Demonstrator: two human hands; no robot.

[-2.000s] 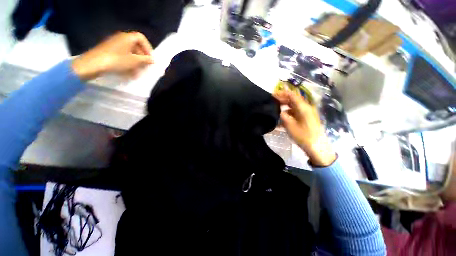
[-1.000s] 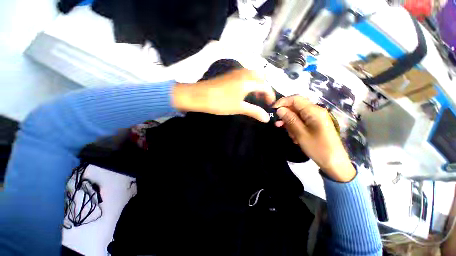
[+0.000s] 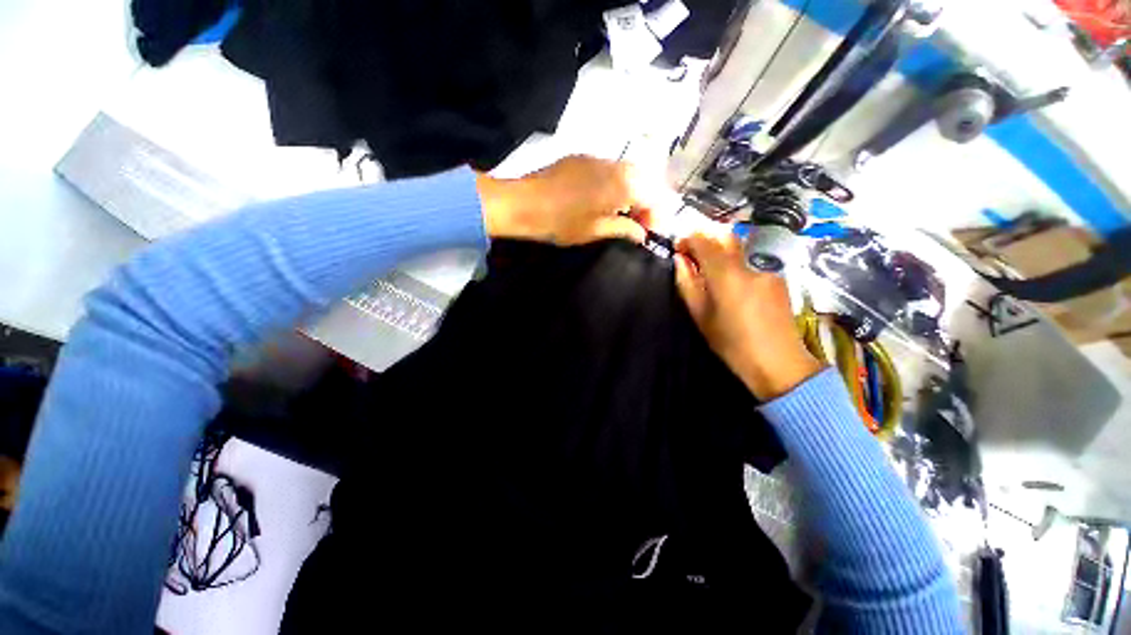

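Observation:
A black garment (image 3: pixel 558 409) hangs from both hands over the table edge and my lap. My left hand (image 3: pixel 564 202) pinches its top edge from the left. My right hand (image 3: pixel 742 304) pinches the same edge from the right. A tiny dark label with pale marks (image 3: pixel 659 244) shows between the fingertips. The sewing machine (image 3: pixel 775 217) stands just beyond and right of the fingertips; its needle is not clearly visible. A small white looped mark (image 3: pixel 646 557) shows low on the garment.
More black garments (image 3: pixel 409 75) with white tags (image 3: pixel 634 37) lie beyond the hands. Yellow-handled scissors (image 3: pixel 876 378) and clear plastic packets (image 3: pixel 887 279) lie to the right. Black cords (image 3: pixel 221 527) lie on a white surface at lower left. A grey ruled plate (image 3: pixel 143 174) is at left.
My left hand has come across from the left and now pinches the edge beside my right hand. Both hands and the garment's edge are now close to the machine head.

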